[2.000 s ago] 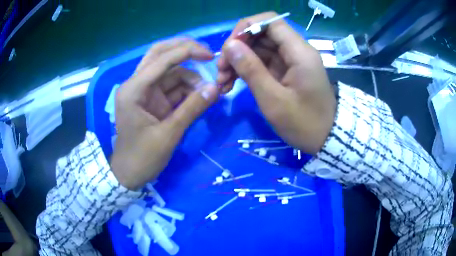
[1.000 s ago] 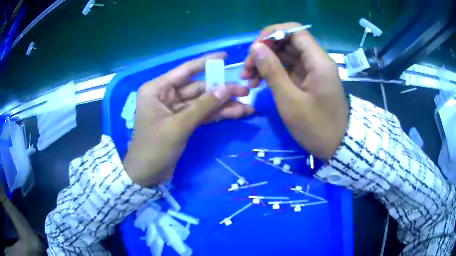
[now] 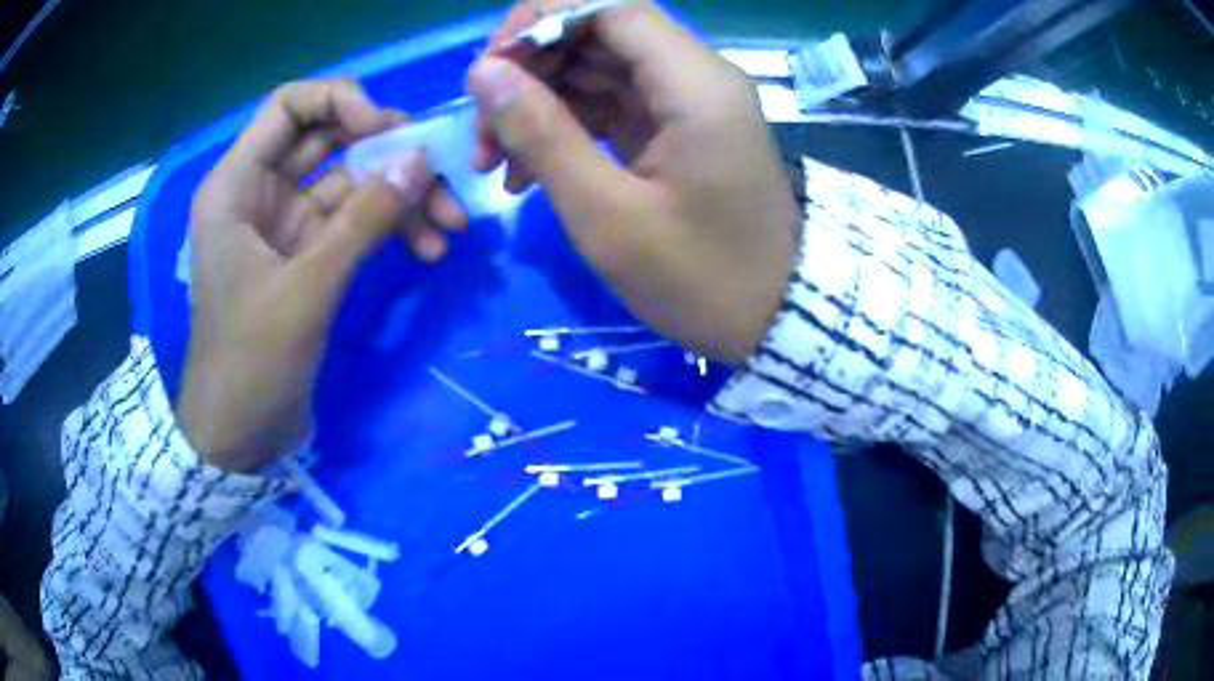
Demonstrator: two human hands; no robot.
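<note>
My left hand (image 3: 300,226) holds a translucent white plastic housing (image 3: 419,149) between thumb and fingers above the blue tray (image 3: 586,599). My right hand (image 3: 652,173) is close to its right, with thumb and fingertips together on a thin stick whose tip points at the housing. A second white stick with a small block (image 3: 549,27) lies across the right fingers. Whether the near stick's tip is inside the housing cannot be told. Several wired sticks (image 3: 546,475) lie scattered in the tray. A loose pile of housings (image 3: 320,579) lies at the tray's lower left.
A dark green belt (image 3: 173,67) with a pale metal rail runs behind the tray. A printed white label (image 3: 828,69) is on the rail. Crumpled translucent bags lie left (image 3: 37,299) and right (image 3: 1152,260) of the tray. A dark metal bracket stands at upper right.
The view has shifted, so tray and hands appear further left. The housing, upright in my left hand one second ago, is now tilted sideways towards my right fingertips. The right hand still holds its sticks.
</note>
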